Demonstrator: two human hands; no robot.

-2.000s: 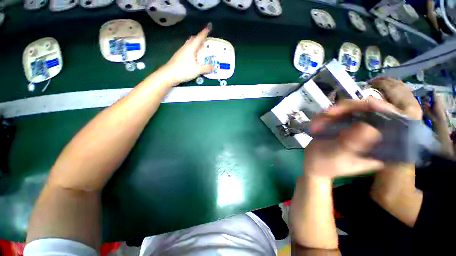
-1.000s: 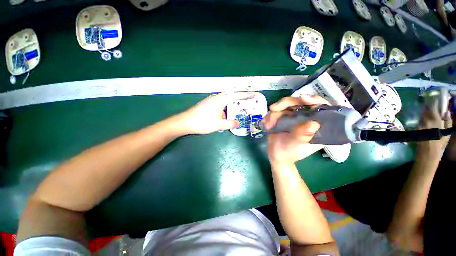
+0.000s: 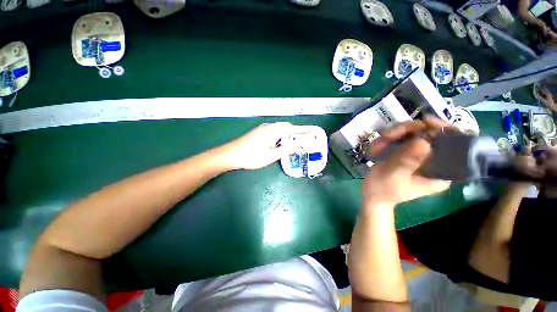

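My left hand [image 3: 264, 146] holds a cream housing [image 3: 304, 139] by its left side on the green bench. Inside the housing are a blue circuit board [image 3: 298, 161] and a solid-blue component [image 3: 315, 156]. My right hand [image 3: 403, 166] grips a grey electric screwdriver [image 3: 451, 157], blurred, with its front end over the screw feeder [image 3: 383, 117]. The screwdriver's tip cannot be made out. The feeder is a white and grey box just right of the housing.
A white strip [image 3: 183, 108] runs along the green bench. Beyond it stand housings with blue parts, such as one at the upper left [image 3: 98, 38] and one at centre right [image 3: 352, 63]. Another person's hands [image 3: 540, 159] are at the far right, near blue parts [image 3: 512, 125].
The far housing at centre has been brought over the strip to the near side in my left hand. My right hand moved the screwdriver from the feeder to this housing, then back to the feeder.
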